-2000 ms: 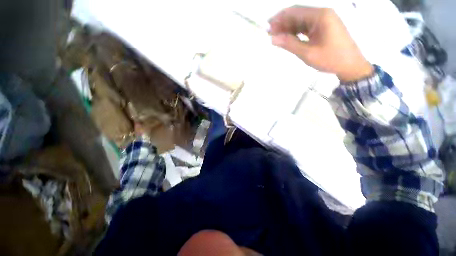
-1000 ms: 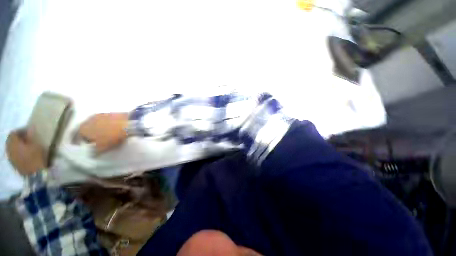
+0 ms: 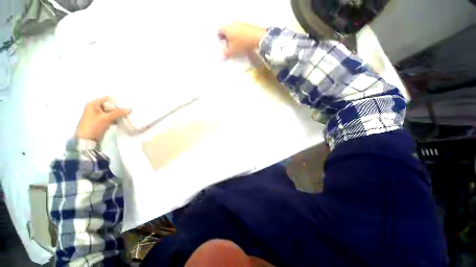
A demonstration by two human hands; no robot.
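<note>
A flat khaki cloth piece (image 3: 180, 141) lies on a white sheet (image 3: 282, 125) in front of me. My left hand (image 3: 99, 120) is up and left of it, thumb and fingers pinching the corner of a thin white sheet, whose folded or raised edge shows as a dark line behind the khaki piece. My right hand (image 3: 239, 40) is farther away, beyond the khaki piece, fingers bent together low over the white surface. Glare hides what its fingertips hold, if anything.
A khaki bundle (image 3: 39, 214) lies at the left edge, partly behind my left sleeve. A yellow-brown scorch (image 3: 266, 81) shows beside my right forearm. A round dark object (image 3: 342, 13) is at the top right. Brown scraps (image 3: 151, 234) show below the front edge.
The khaki bundle, earlier by my left hand, now lies apart at the left edge. Both hands have moved to the white sheet, my right one farther away. The view has shifted.
</note>
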